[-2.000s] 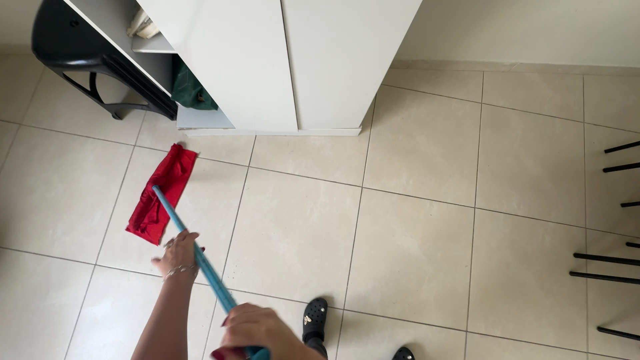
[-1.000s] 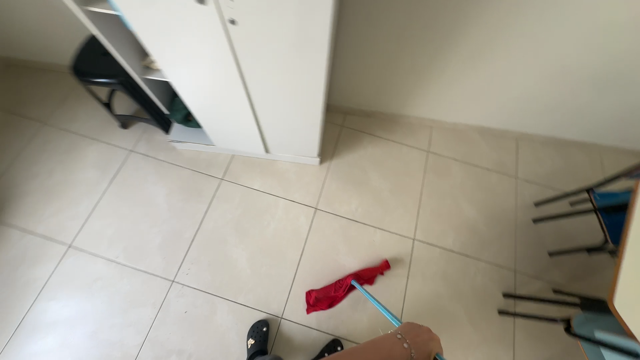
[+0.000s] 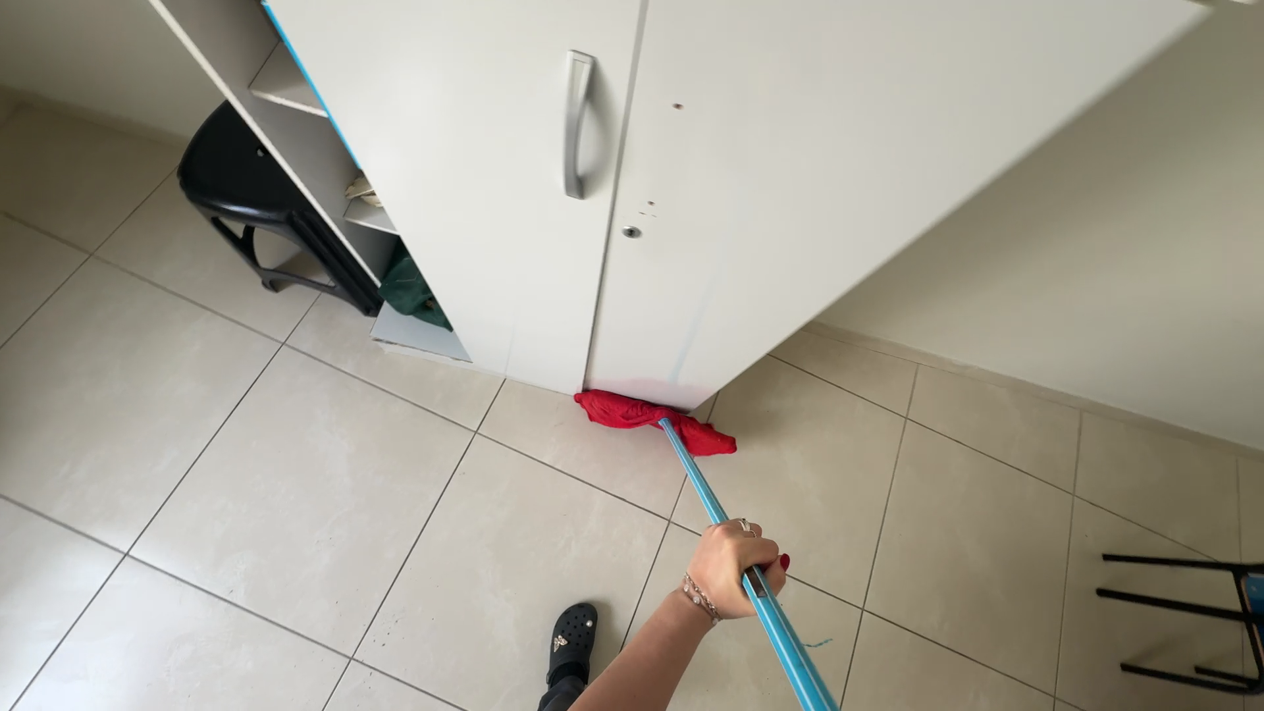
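Observation:
My left hand point(image 3: 733, 568), with a ring and a bracelet, is closed around a light blue pole point(image 3: 790, 647). The pole slants up and left to a red cloth point(image 3: 632, 410), which lies over the head of the tool; the head itself is hidden. The cloth sits on the tiled floor against the bottom corner of a white cabinet point(image 3: 731, 207), one end reaching past the corner. My right hand is out of view, and the pole's upper end runs off the bottom edge.
Left of the cabinet doors are open shelves point(image 3: 291, 89) with a dark green item point(image 3: 415, 291) low down, and a black plastic stool point(image 3: 237, 178). Dark chair legs point(image 3: 1170, 597) stand at the right. A shoe point(image 3: 573, 637) is on the floor point(image 3: 533, 513) at the bottom.
The red cloth was out on the floor tiles one second ago; now it is against the cabinet's base. My right hand, seen on the pole two seconds ago, is out of view. The view has shifted.

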